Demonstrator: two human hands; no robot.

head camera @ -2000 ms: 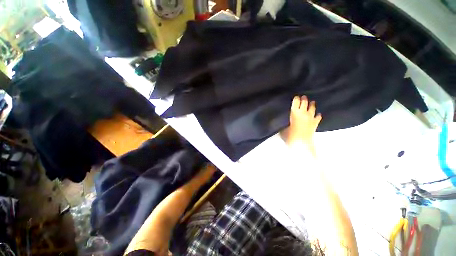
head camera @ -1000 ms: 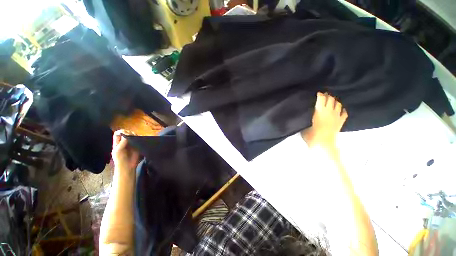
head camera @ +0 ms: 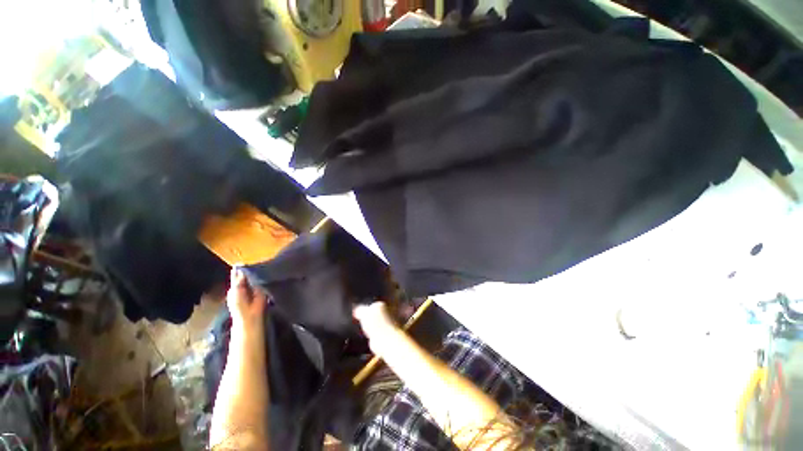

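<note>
A dark cloth piece (head camera: 308, 286) hangs over the lap, left of the white table's edge. My left hand (head camera: 246, 295) pinches its upper left corner. My right hand (head camera: 376, 324) holds the same cloth at its right part, over the lap; its fingertips are partly hidden by the cloth. A large dark garment panel (head camera: 528, 158) lies spread with folds on the white table (head camera: 563, 343), with no hand on it.
A dark heap (head camera: 150, 176) lies at left over an orange-brown wooden surface (head camera: 246, 234). A yellow-beige block with a round dial (head camera: 339, 53) stands at the top. Scissors (head camera: 751, 396) with yellow-orange and red handles lie at lower right. A thin wooden stick (head camera: 370, 368) shows by the plaid-clothed lap (head camera: 423, 410).
My right hand has left the large panel and moved down left to the cloth over the lap. My left hand has taken hold of that cloth's corner. The large panel's lower edge lies flatter.
</note>
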